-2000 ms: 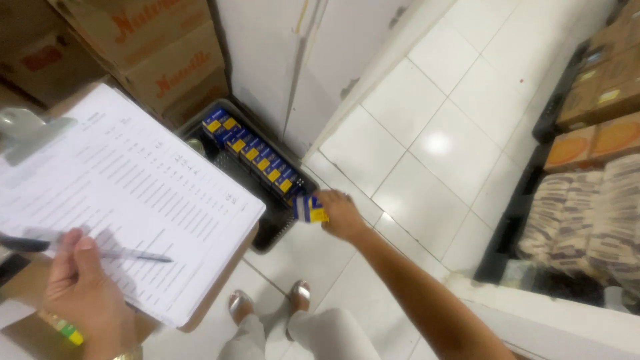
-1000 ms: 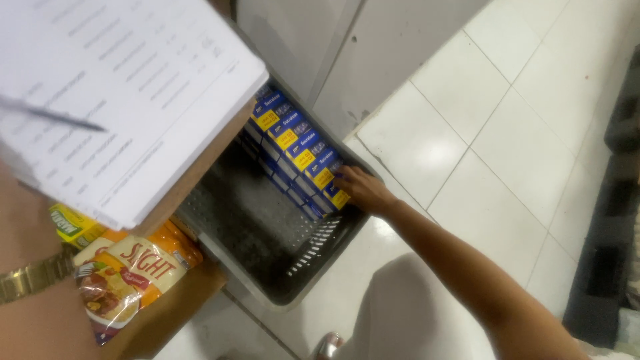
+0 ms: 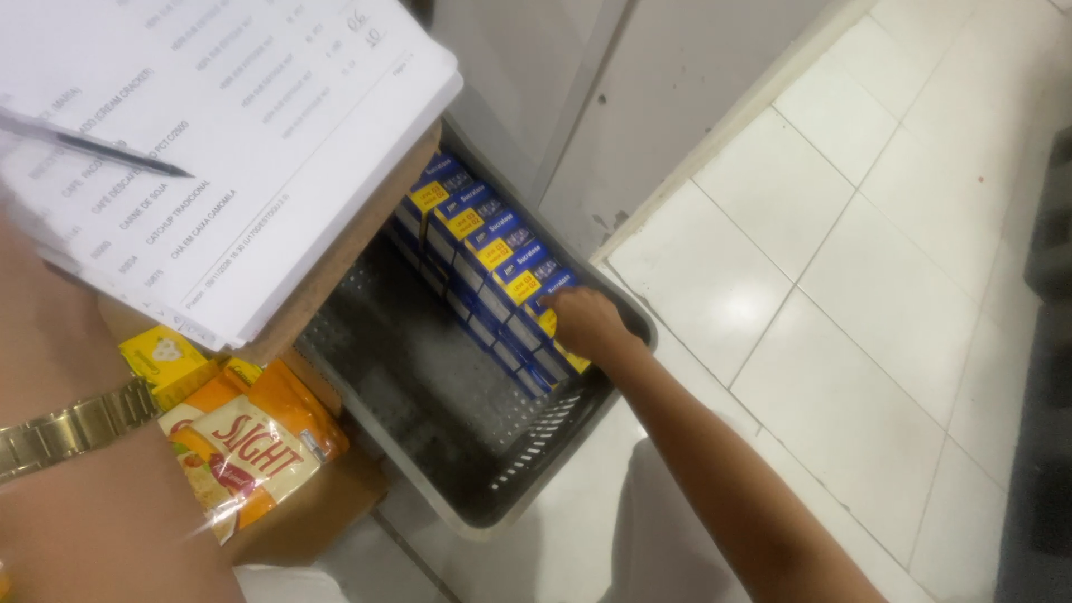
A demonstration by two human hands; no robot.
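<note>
My right hand (image 3: 590,325) rests on the near end of a row of blue and yellow sucralose boxes (image 3: 494,251), one finger touching a box top; its grip is hidden. The boxes stand stacked along the right wall of a dark plastic crate (image 3: 481,519). At the left edge is my left hand (image 3: 46,310), partly out of view, beside printed sheets (image 3: 276,159) on a clipboard. A gold watch band (image 3: 75,427) circles that wrist. A pen (image 3: 109,152) lies across the sheets, its tip pointing right; the fingers at its other end are out of view.
Beneath the clipboard, orange and cream food packets (image 3: 251,465) and a yellow pack (image 3: 167,360) sit by a cardboard box (image 3: 310,511). Beyond the crate stands a grey panel (image 3: 662,92). White floor tiles (image 3: 871,335) lie at the right, with a dark rack (image 3: 1043,352) at the edge.
My right hand, holding a blue and yellow box beside the crate two seconds ago, is now over the row inside. My view has moved closer to the crate.
</note>
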